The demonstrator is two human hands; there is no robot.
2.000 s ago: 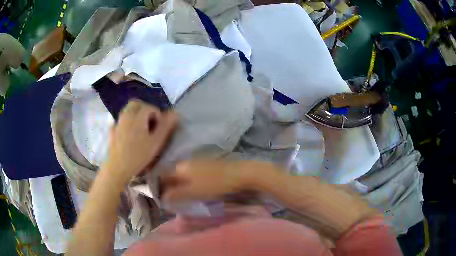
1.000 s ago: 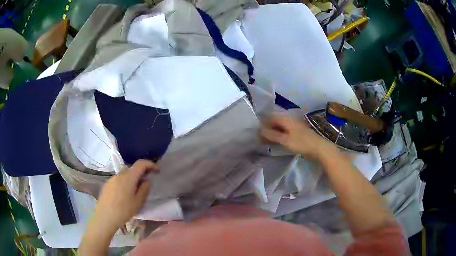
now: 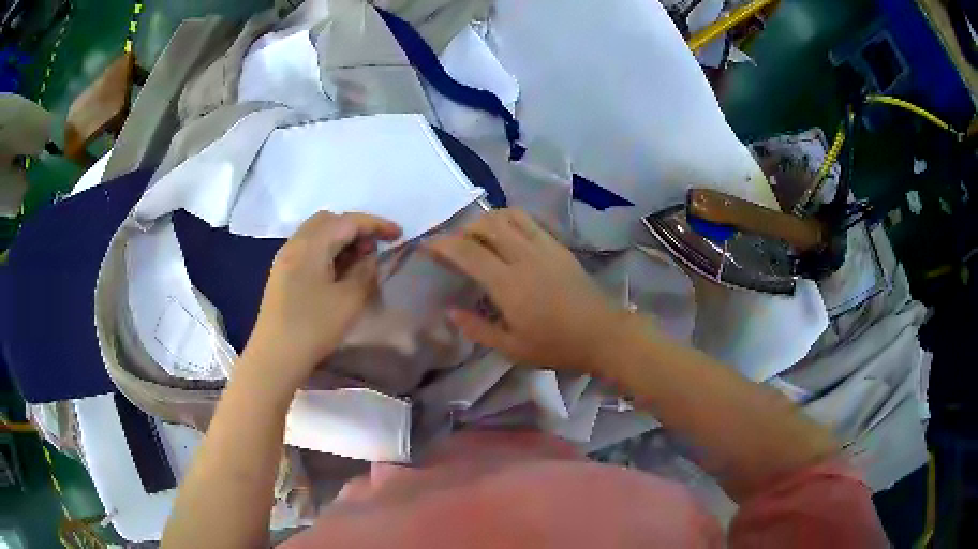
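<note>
A light grey garment [image 3: 429, 341] with white interlining panels [image 3: 341, 172] lies over the pressing table, partly around a navy padded board [image 3: 64, 290]. My left hand [image 3: 322, 284] is over the garment's middle, fingers curled near the lower edge of the white panel. My right hand [image 3: 520, 284] is just to its right, palm down, fingers bent over the grey cloth below the white panel's corner. The fingertips of both hands lie close to the cloth; whether they pinch it is not clear. A white flap [image 3: 349, 421] hangs towards my body.
A steam iron [image 3: 735, 241] with a brown handle rests at the right of the white table [image 3: 622, 86]. More grey cloth [image 3: 858, 397] hangs at the right edge. A dark bar [image 3: 143, 442] is at the lower left. A navy strip [image 3: 445, 80] lies at the far side.
My left hand has moved up and right, and my right hand has moved left towards it. The grey cloth between them is now bunched. The white flap near my body shows more.
</note>
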